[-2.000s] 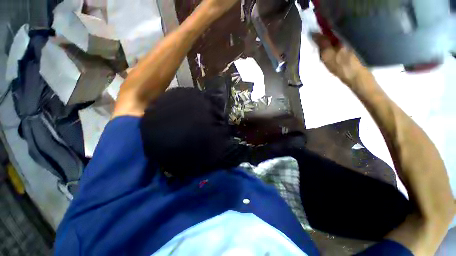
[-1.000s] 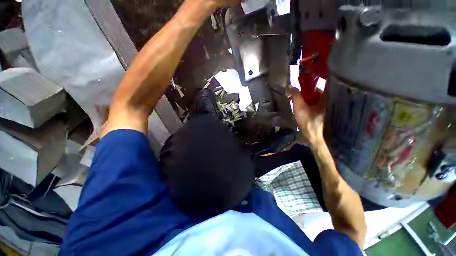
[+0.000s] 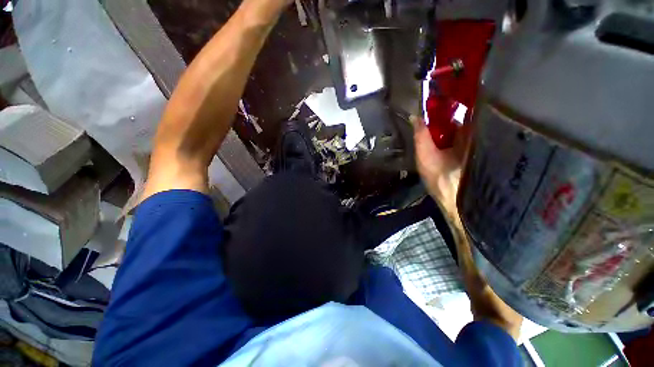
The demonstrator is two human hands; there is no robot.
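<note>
The straight-knife cutting machine stands at the right, its big grey motor close to the camera. Its red handle shows left of the motor. My right hand is at the lower end of this red part, thumb side along it; the other fingers are hidden behind it and the motor. A shiny metal plate lies left of the handle, at the top centre. My left forearm reaches up to the top edge, and the left hand is cut off there. The knife cannot be made out.
Grey-tan cut bundles with pale tops are piled at the left, beside a long layered strip. Scraps and a white offcut lie on the dark surface at the centre. Dark cloth lies at the lower left.
The view has swung towards the machine, whose motor came in large from the top right. Over the last second the motor and metal plate shifted slightly in view; my right hand stays at the red handle.
</note>
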